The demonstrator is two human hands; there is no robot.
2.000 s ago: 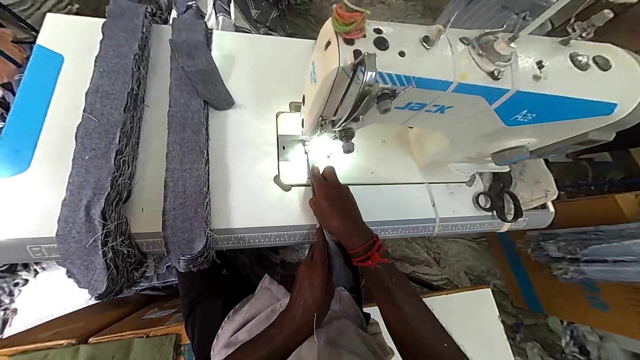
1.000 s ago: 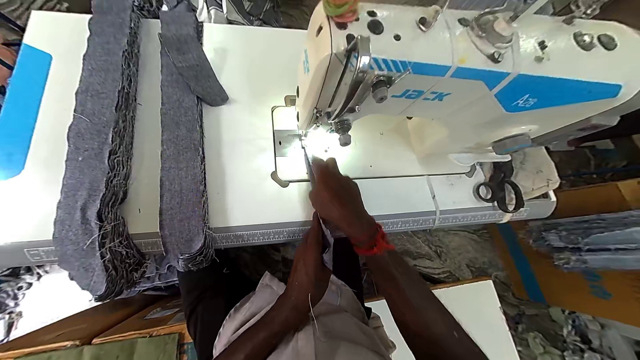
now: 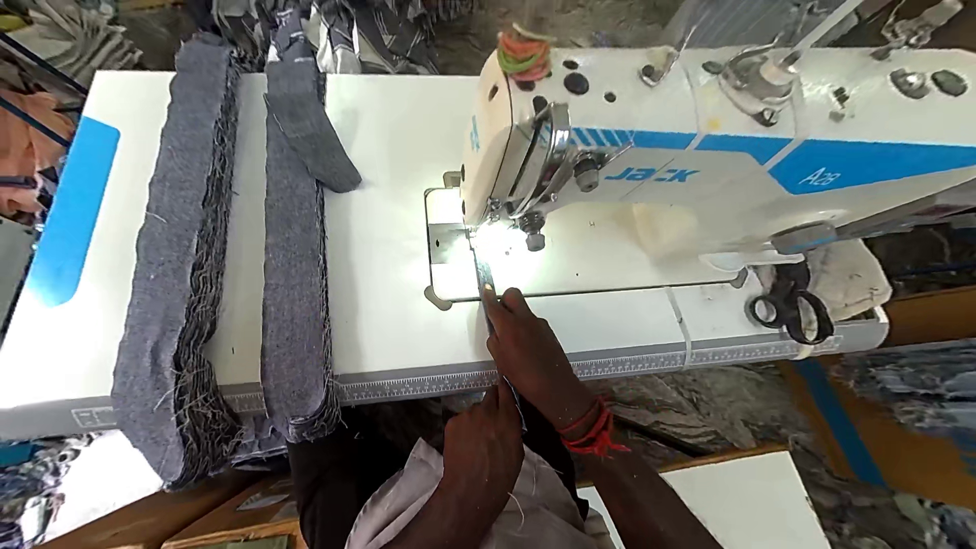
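Note:
A narrow dark fabric strip (image 3: 485,280) runs from under the lit needle area of a white and blue Jack sewing machine (image 3: 648,152) towards my body. My right hand (image 3: 530,351), with a red thread band at the wrist, pinches the strip just in front of the metal needle plate (image 3: 446,248). Below the table's front edge, my left hand (image 3: 484,435) grips the strip's lower part. The presser foot and needle are hard to see in the glare. Left of the machine lie two stacks of grey denim strips, a wide one (image 3: 171,229) and a narrower one (image 3: 293,244) with a folded piece on top.
Black-handled scissors (image 3: 789,305) lie at the table's right end beside a pale cloth (image 3: 846,278). A ruler scale (image 3: 427,385) runs along the front edge. Cardboard boxes (image 3: 915,427) and fabric piles stand around the table. A white board (image 3: 751,496) is at the lower right.
The fingers of my right hand sit a little farther from the needle than one second ago, with more of the strip showing. Both hands keep hold of the strip.

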